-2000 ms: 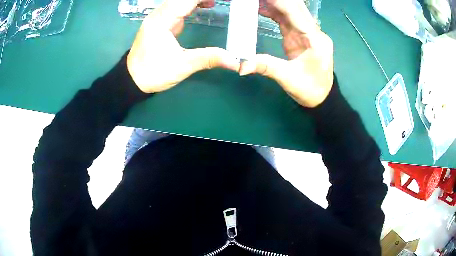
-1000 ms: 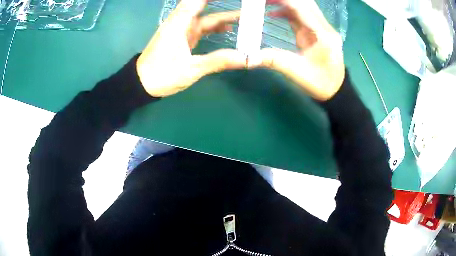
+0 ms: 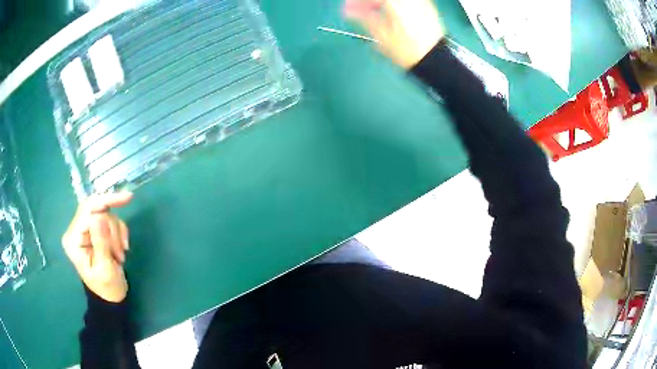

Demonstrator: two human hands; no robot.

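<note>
The ribbed blister tray [image 3: 180, 79] lies on the green mat at the upper left. Two white units [image 3: 106, 63] lie side by side in its left part. My left hand [image 3: 99, 241] is at the tray's lower left corner, fingers partly curled, with nothing visible in it. My right hand [image 3: 396, 25] is at the top, blurred, near the thin stick [image 3: 346, 32]; its fingertips are too blurred to tell whether they hold anything. The small parts box [image 3: 486, 72] is partly hidden behind my right forearm.
A bag of white parts [image 3: 529, 36] lies at the upper right. The compartment blister tray [image 3: 13, 230] is at the far left edge. The green mat's front edge [image 3: 353, 238] runs diagonally. Red stools [image 3: 580, 126] and a cardboard box [image 3: 609, 238] stand on the floor at right.
My hands have come apart: the left moved down and left, the right moved to the upper right. The white body is no longer between them. The view has turned, showing more of the ribbed tray.
</note>
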